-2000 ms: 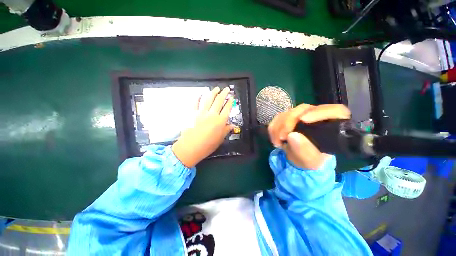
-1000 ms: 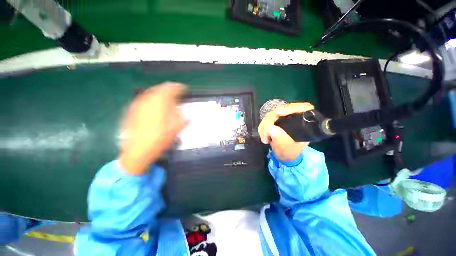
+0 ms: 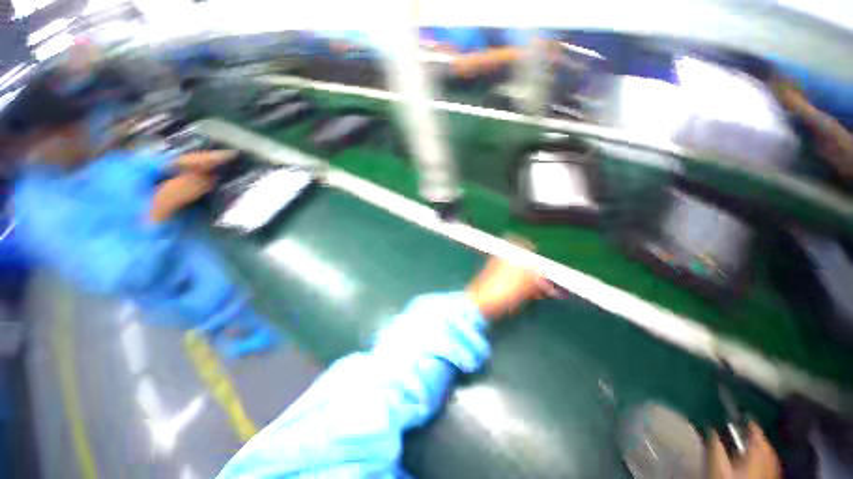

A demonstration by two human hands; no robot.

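The view is strongly blurred. My left hand (image 3: 510, 281) is stretched out over the dark green worktop at the white rail; no held thing can be made out, and its fingers are too blurred to read. My right hand (image 3: 753, 460) is cut off by the bottom edge at the right. A thin dark and silver shaft, seemingly of the electric screwdriver (image 3: 733, 416), rises from its fingers. The round grey screw dish (image 3: 662, 442) lies just left of my right hand. A tablet in a black tray (image 3: 701, 236) lies on the green belt beyond the rail.
Another tray with a bright middle (image 3: 558, 181) is on the belt (image 3: 486, 201), beside a white post (image 3: 421, 122). A person in blue (image 3: 103, 215) works at the far left by a bright tablet (image 3: 265, 199). A black thing (image 3: 816, 426) is at the lower right.
The view has swung left and up. My left hand has moved from the tablet tray to the rail. That tray no longer shows beside the dish. My right hand is now at the bottom edge.
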